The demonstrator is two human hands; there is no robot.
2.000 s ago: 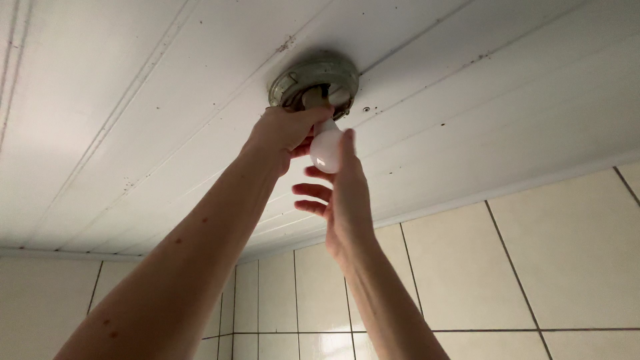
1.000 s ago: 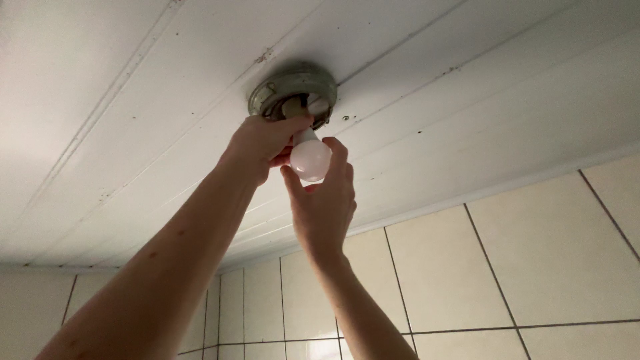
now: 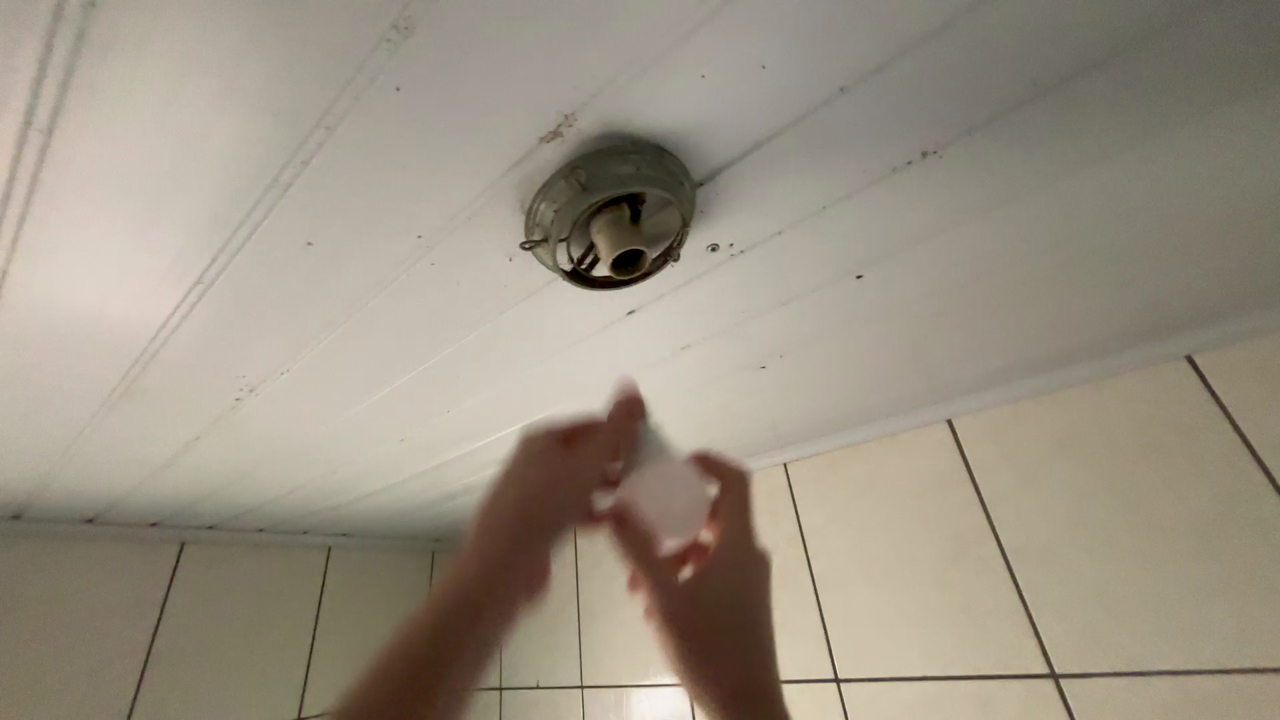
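A white light bulb (image 3: 668, 498) is between my two hands, well below the ceiling lamp base, and motion blurs it. My right hand (image 3: 705, 570) has its fingers and thumb around the round glass part. My left hand (image 3: 545, 480) is at the bulb's narrower upper end, its fingertips by the neck; the blur hides how firmly they touch. Above them, the round greenish lamp base (image 3: 560, 195) is fixed to the ceiling. Its pale lamp socket (image 3: 618, 238) shows a dark open mouth facing down, with wires beside it.
White ceiling panels (image 3: 330, 330) with dark specks and seams surround the lamp base. A small screw (image 3: 713, 248) sits in the ceiling beside it. Cream wall tiles (image 3: 920, 560) with dark joints meet the ceiling trim below and to the right.
Both hands and the bulb have come down from the lamp base, where they were in both earlier frames. The socket's mouth is now exposed. The right hand has closed around the bulb since the earliest frame.
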